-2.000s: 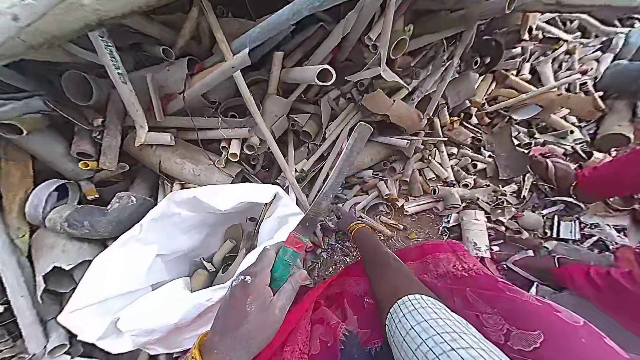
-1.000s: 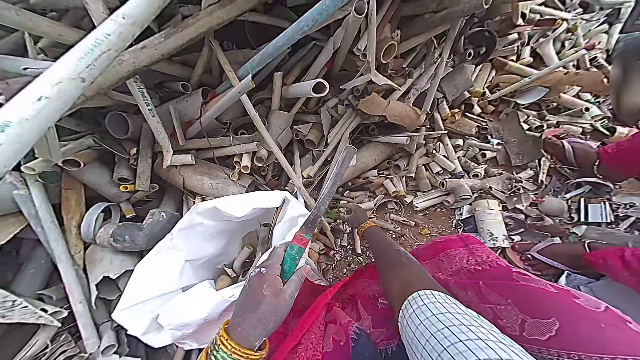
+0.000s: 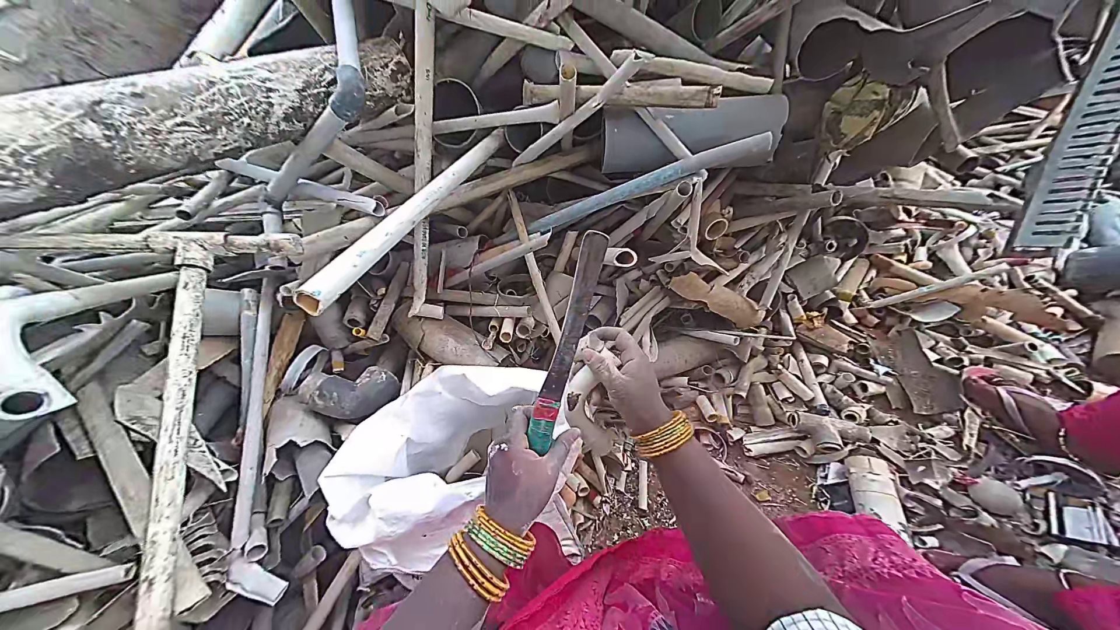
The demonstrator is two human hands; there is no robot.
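My left hand grips the red and green taped handle of a long flat metal blade, which points up and slightly right. Beside the blade, my right hand holds a short piece of pale plastic pipe between thumb and fingers. The blade's lower part lies close to that piece; whether they touch I cannot tell. Under and left of my left hand is a white sack with its mouth open and some pipe pieces inside.
Scrap plastic pipes surround me, among them a white pipe, a blue pipe and a wide grey pipe. A large weathered pipe lies upper left, a slotted grey piece upper right. Another person's feet are at the right.
My right hand has risen from the ground beside the sack to the blade and now holds a pipe piece. The view has shifted to take in more of the heap at the left and top.
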